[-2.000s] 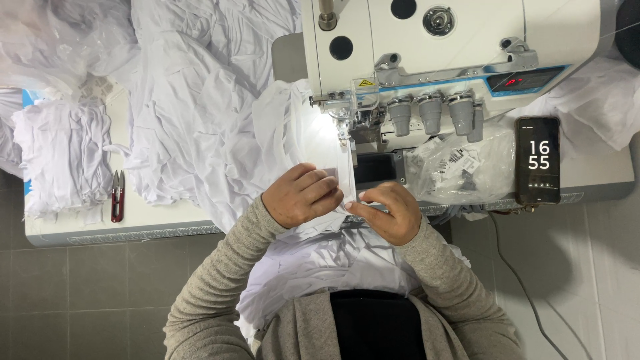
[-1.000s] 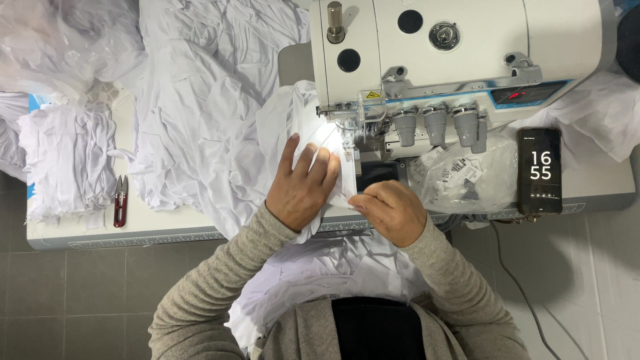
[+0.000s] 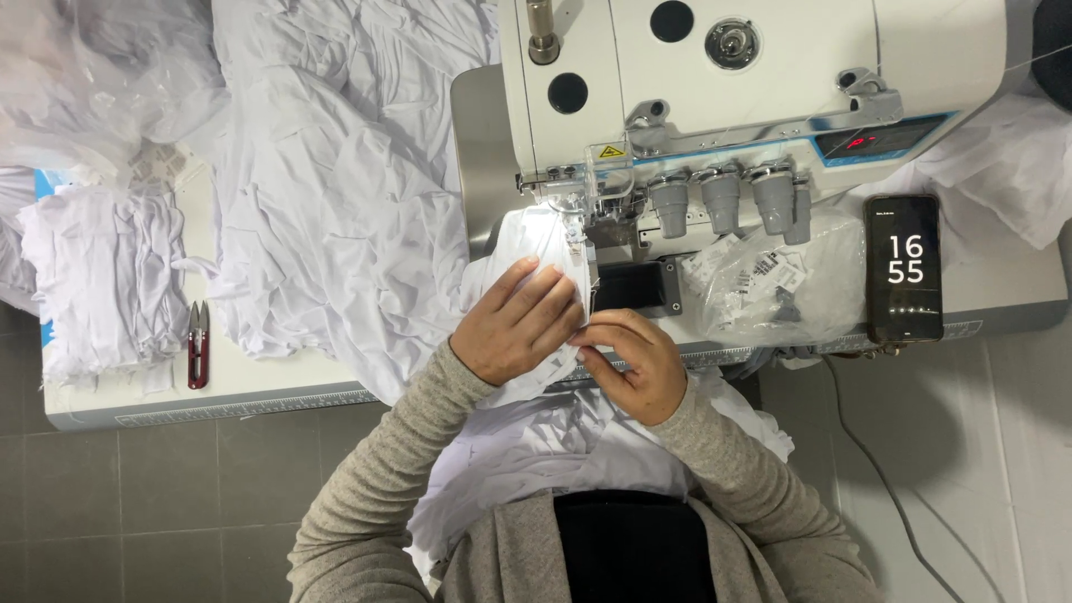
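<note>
White fabric (image 3: 534,237) lies under the lit needle area of an overlock sewing machine (image 3: 770,75). My left hand (image 3: 521,322) rests flat on this fabric, fingers slightly spread and pointing towards the presser foot (image 3: 575,230). Close beside it, my right hand (image 3: 638,364) pinches the fabric's right edge between thumb and fingers, just in front of the foot. More white fabric (image 3: 578,440) lies gathered on my lap. The needle tips are too small to make out.
A large heap of white fabric (image 3: 335,167) covers the table left of the machine. Farther left are a stack of white pieces (image 3: 109,280) and red-handled thread snips (image 3: 198,347). A plastic bag with labels (image 3: 787,280) and a phone (image 3: 904,268) lie at the right.
Two seconds ago my left hand was bunched at the fabric's near edge; it moved up onto the fabric and now lies flat there. My right hand stays at the right edge.
</note>
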